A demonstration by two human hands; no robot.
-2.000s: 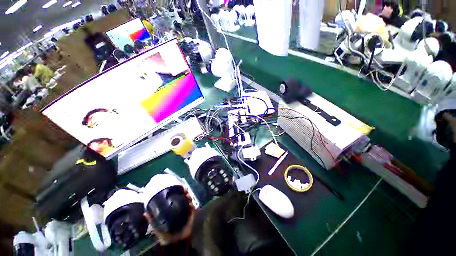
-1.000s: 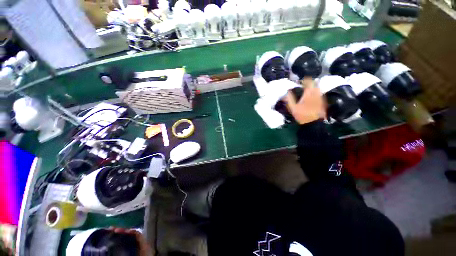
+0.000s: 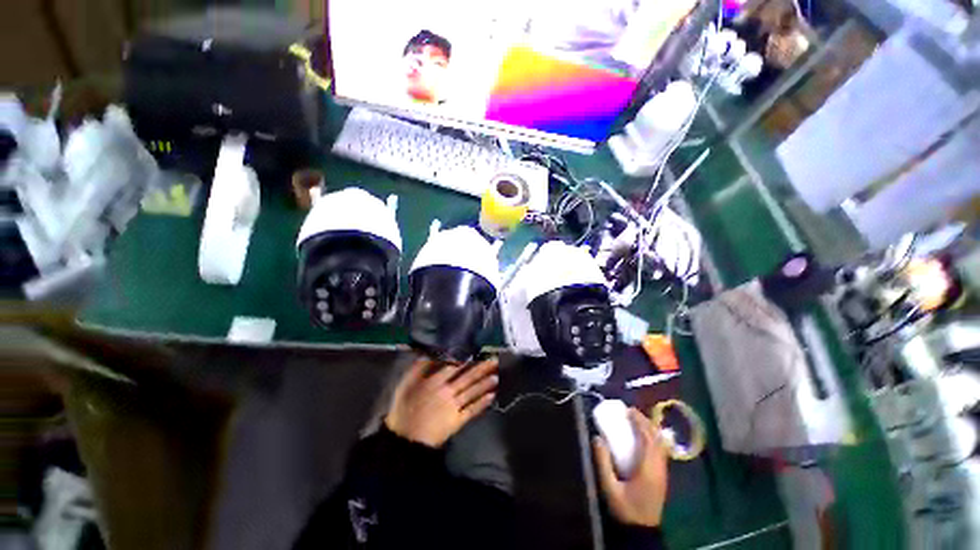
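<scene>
Three white dome cameras stand in a row at the bench edge. The left camera (image 3: pixel 349 258) and right camera (image 3: pixel 564 306) show round LEDs on their black balls; the middle camera (image 3: pixel 454 295) shows a smooth dark ball. My left hand (image 3: pixel 443 400) is just below the middle camera, fingers slightly apart, holding nothing; its fingertips are at the ball's lower edge, and contact is unclear. My right hand (image 3: pixel 634 473) rests around the white mouse (image 3: pixel 616 435). The monitor (image 3: pixel 484 64) shows a person's head and a rainbow-coloured area.
A white keyboard (image 3: pixel 414 154) lies below the monitor, with a yellow tape roll (image 3: pixel 503 204) near it. Tangled cables (image 3: pixel 645 242) lie behind the right camera. A yellow ring (image 3: pixel 679 430) is beside my right hand. A white bracket (image 3: pixel 228 220) stands left, a metal box (image 3: pixel 763 371) right.
The view has swung back from the rows of cameras at the right to the monitor and three cameras. My right hand has left those rows and now rests on the mouse.
</scene>
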